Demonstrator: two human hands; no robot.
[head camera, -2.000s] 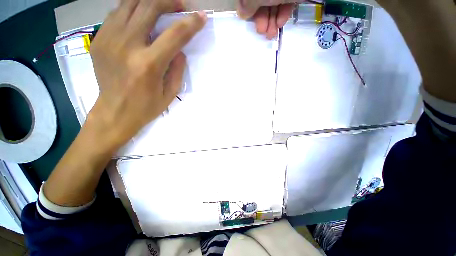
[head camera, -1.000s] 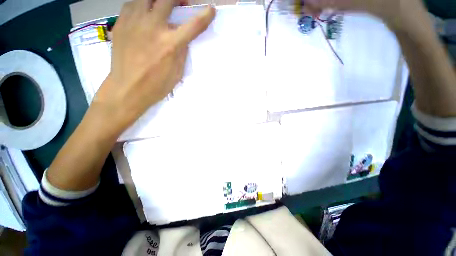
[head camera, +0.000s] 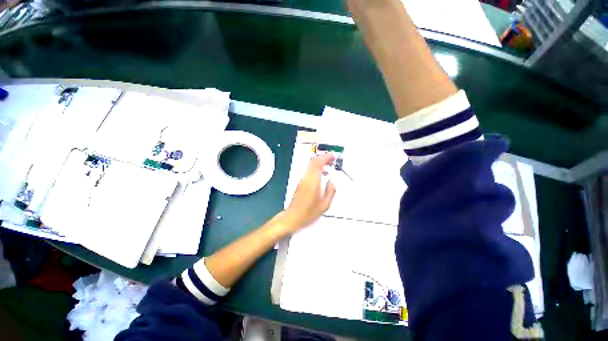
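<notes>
My left hand (head camera: 309, 198) is over the upper left white panel (head camera: 367, 193), its fingers apart near the green circuit board (head camera: 331, 148). Nothing shows between the fingers. My right forearm reaches up past the top edge of the picture, so my right hand is cut off. A lower white panel (head camera: 327, 266) with another circuit board (head camera: 383, 316), a silver disc and thin wires lies nearer me. The panels rest on a grey board (head camera: 278, 280). My right sleeve hides much of the panels.
A large white tape roll (head camera: 261, 164) lies flat left of the panels. Further left, more white panels (head camera: 110, 206) with circuit boards lie on the dark green bench (head camera: 233, 223). A fluffy white heap (head camera: 103, 310) is below the bench edge. A white sheet (head camera: 453, 20) lies beyond the bench's far rail.
The view has swung left and up, showing the left stack and far rail. My right hand has gone out past the top edge. My left hand now sits near the circuit board, fingers spread.
</notes>
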